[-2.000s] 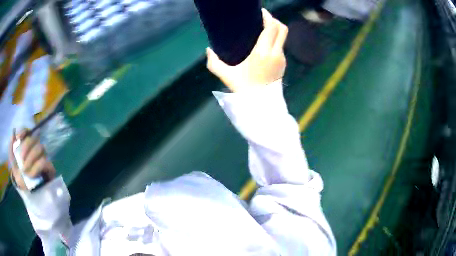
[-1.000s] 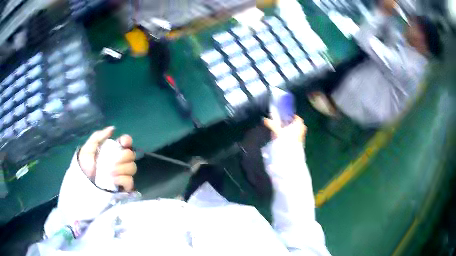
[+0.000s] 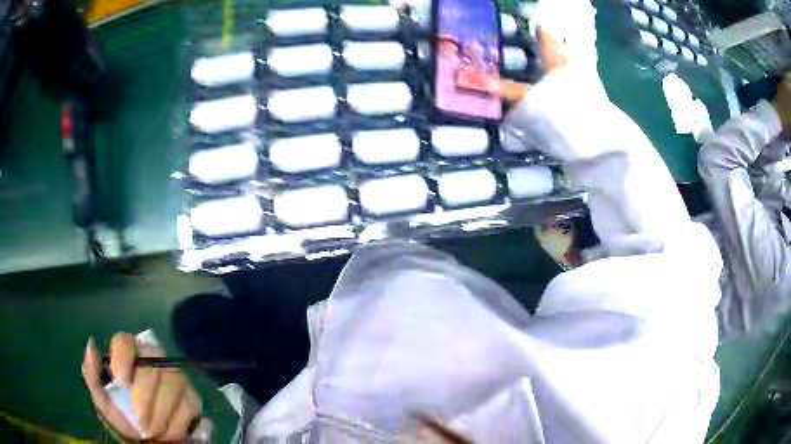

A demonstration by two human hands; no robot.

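A smartphone [image 3: 467,56] with a lit pink and blue screen is over the upper right of the tray [image 3: 382,232]. The tray's pockets hold rows of pale housings [image 3: 305,153]. My right hand [image 3: 513,90] is at the phone's lower right edge, a finger reaching onto the screen; whether it grips the phone is unclear. My left hand [image 3: 147,392] is at the lower left, away from the tray, closed around a slim dark tool [image 3: 195,363] that points right. A small white piece also shows in that hand.
A black tool with a red mark [image 3: 80,156] lies on the green bench at left. White cloth or paper [image 3: 568,22] is beyond my right hand. Another tray [image 3: 663,30] is at the upper right. A person in a pale jacket [image 3: 748,199] is at the right edge.
The view has swung so the tray is now in front. The phone, earlier held in my right hand outside the tray's near edge, is now over it. My left hand is lower in the picture.
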